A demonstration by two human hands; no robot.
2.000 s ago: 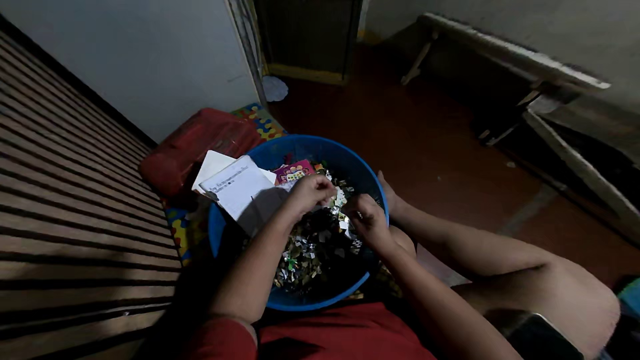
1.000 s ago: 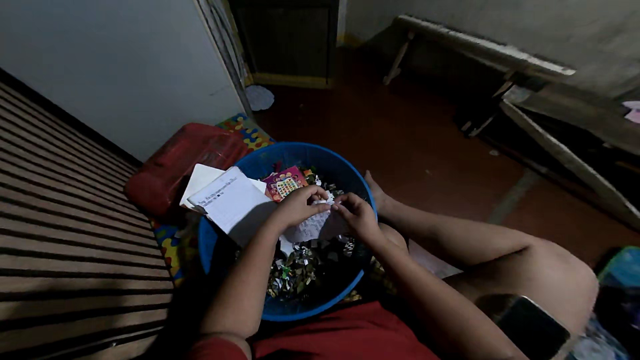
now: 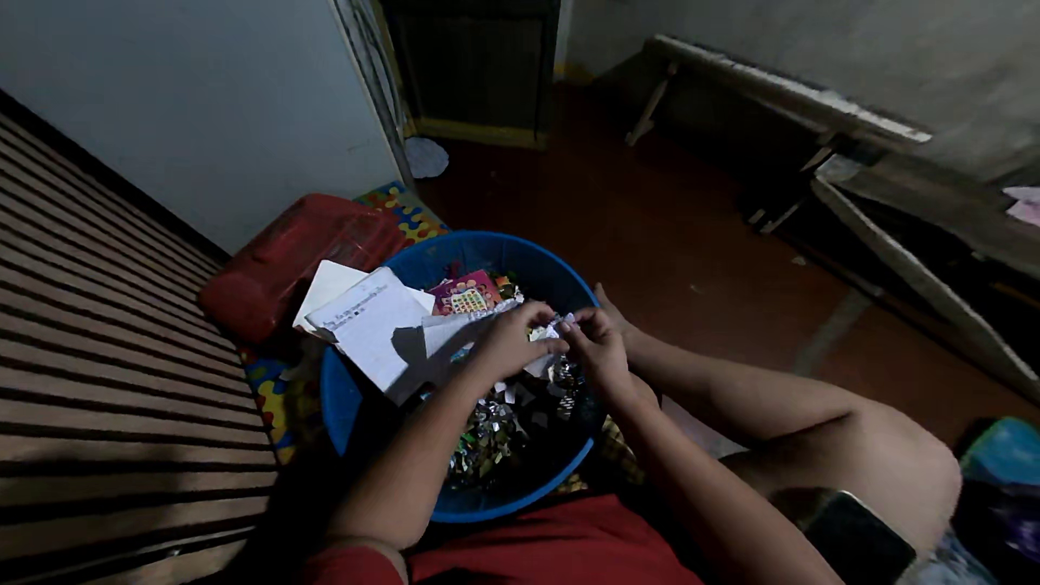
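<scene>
A blue plastic basin (image 3: 520, 505) stands before me, with many small cut scraps (image 3: 487, 439) of shiny wrapper and paper inside. Over it, my left hand (image 3: 516, 341) pinches a crumpled piece of white paper (image 3: 546, 329). My right hand (image 3: 600, 345) meets it from the right, thumb and fingers closed on the same paper. Sheets of paper with handwriting (image 3: 370, 325) rest across the basin's left rim. Behind my left hand lies a pink printed packet (image 3: 467, 294). The fingertips partly hide the paper they hold.
A red plastic case (image 3: 305, 260) sits left of the basin on a colourful patterned mat (image 3: 406, 213). Slatted wood (image 3: 122, 341) runs along the left. Wooden benches (image 3: 780, 85) stand at the right wall. A dark phone (image 3: 860, 540) lies on my bent leg.
One second ago both hands held a white paper piece lower over the scraps; now the paper between my fingers is more crumpled. Two seconds ago my hands were farther apart.
</scene>
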